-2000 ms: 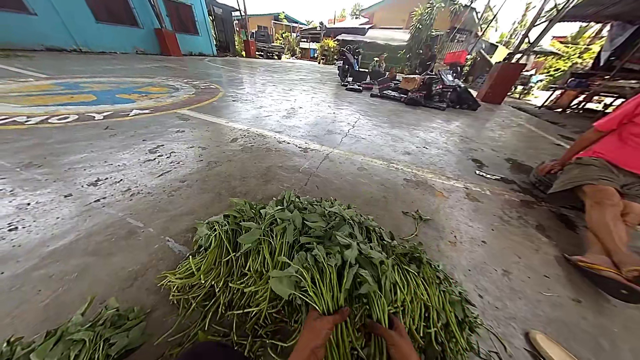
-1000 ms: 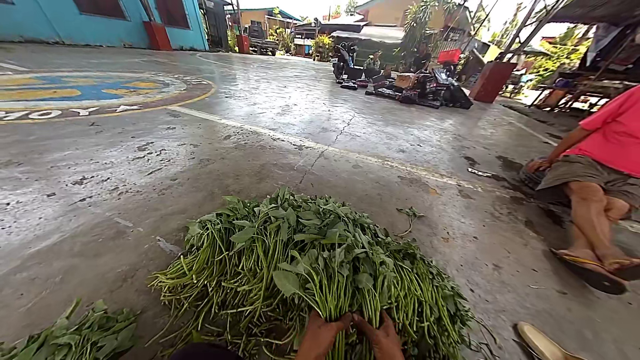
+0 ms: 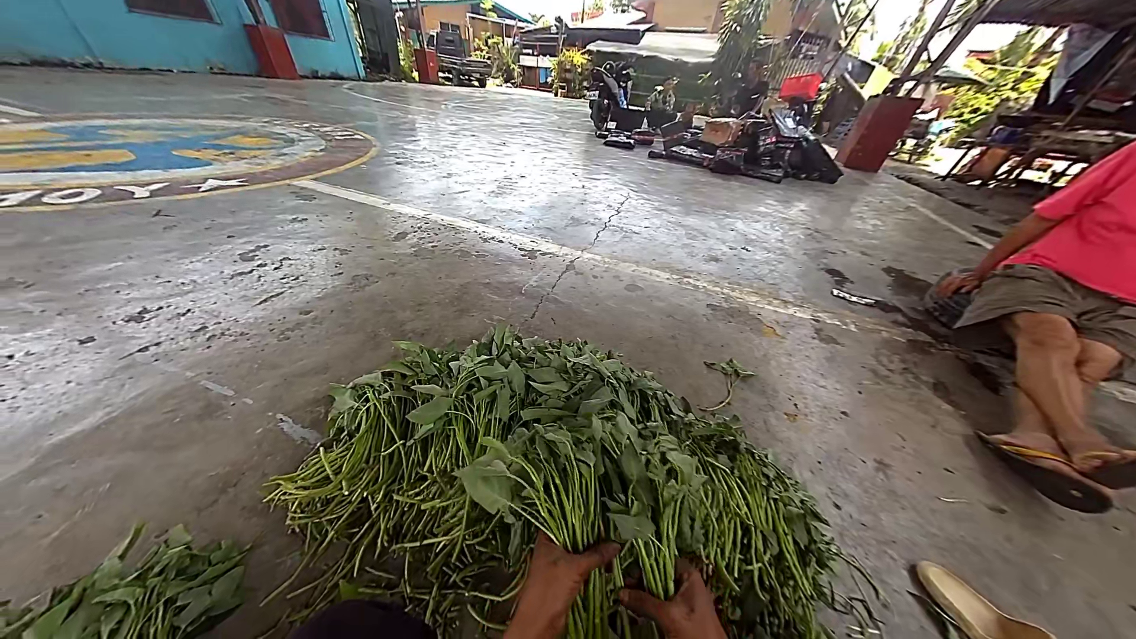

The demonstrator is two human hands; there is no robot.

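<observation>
A large heap of leafy green vegetable stems [image 3: 497, 399] lies on the concrete at the bottom centre, leaves pointing away from me and cut stalks toward me. My left hand [image 3: 557, 581] grips a bundle of these stems, its thumb laid across them. Just to its right, my right hand [image 3: 676, 605] is closed around more stems of the same bunch, thumb pointing left. The lower fingers of both hands are partly hidden by the stalks and the frame edge. One loose sprig [image 3: 729, 377] lies behind the heap on its right.
A smaller pile of greens [image 3: 146, 590] is at the bottom left. A seated person in a pink shirt [image 3: 1087, 231] is at the right, with sandalled feet [image 3: 1056, 461] stretched out. Near the bottom right lies a tan shoe [image 3: 967, 603]. Dark bags and boxes [image 3: 754, 146] stand farther back.
Between two seconds and one second ago my hands came closer together on the stems. The seated person's feet have shifted slightly.
</observation>
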